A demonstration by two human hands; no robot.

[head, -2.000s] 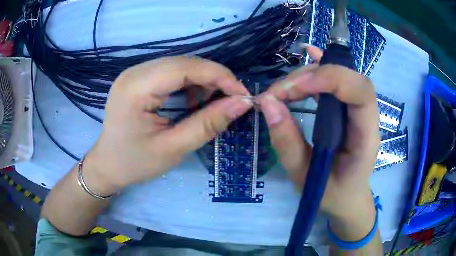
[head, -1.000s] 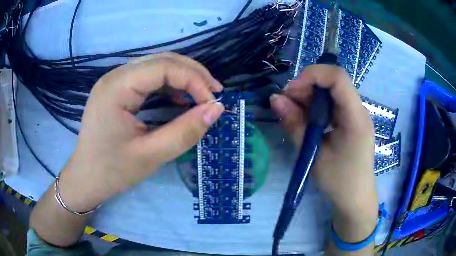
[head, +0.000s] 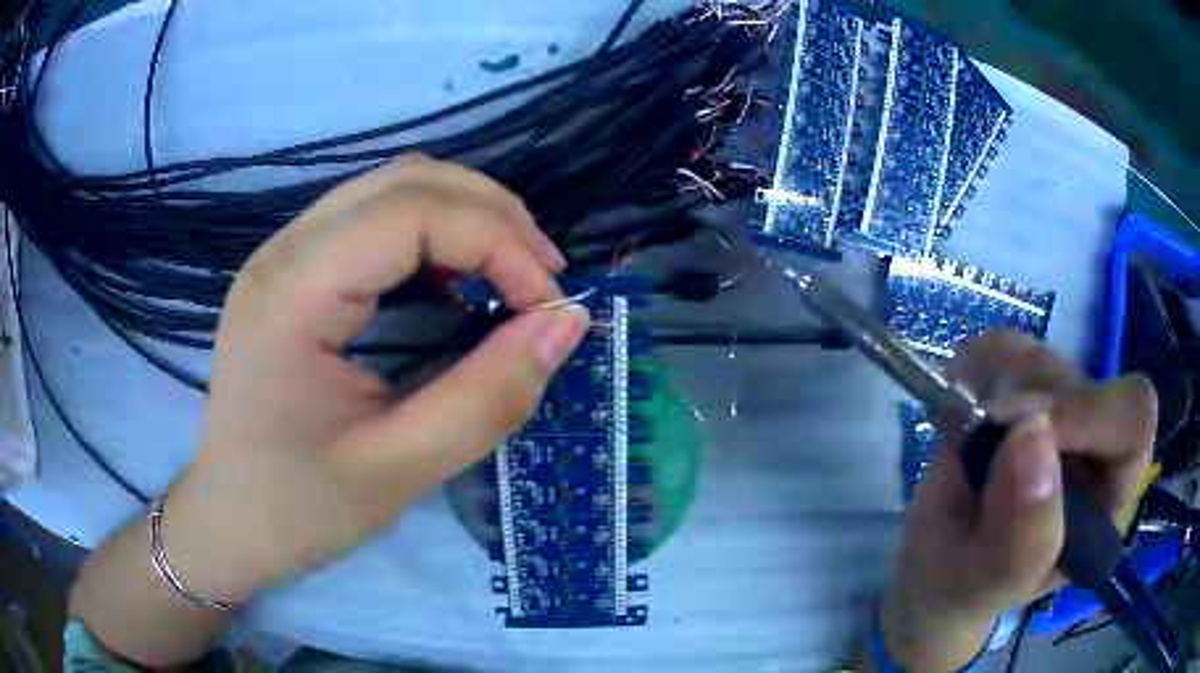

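My left hand pinches a thin pale wire end between thumb and forefinger, over the upper part of a blue circuit board panel. The panel lies upright in view on a green round spool, with its top partly hidden by my fingers. My right hand holds a soldering iron by its dark handle. The metal tip points up and left, right of the panel and apart from it.
A large bundle of black cables with stripped ends runs across the back. More panels lie fanned at the upper right, others below them. A blue tray is at the right edge.
My right hand has moved away from my left fingers, right and down, and turned the iron's tip to the left. The left hand keeps its pinch. The panel appears slightly lower in view.
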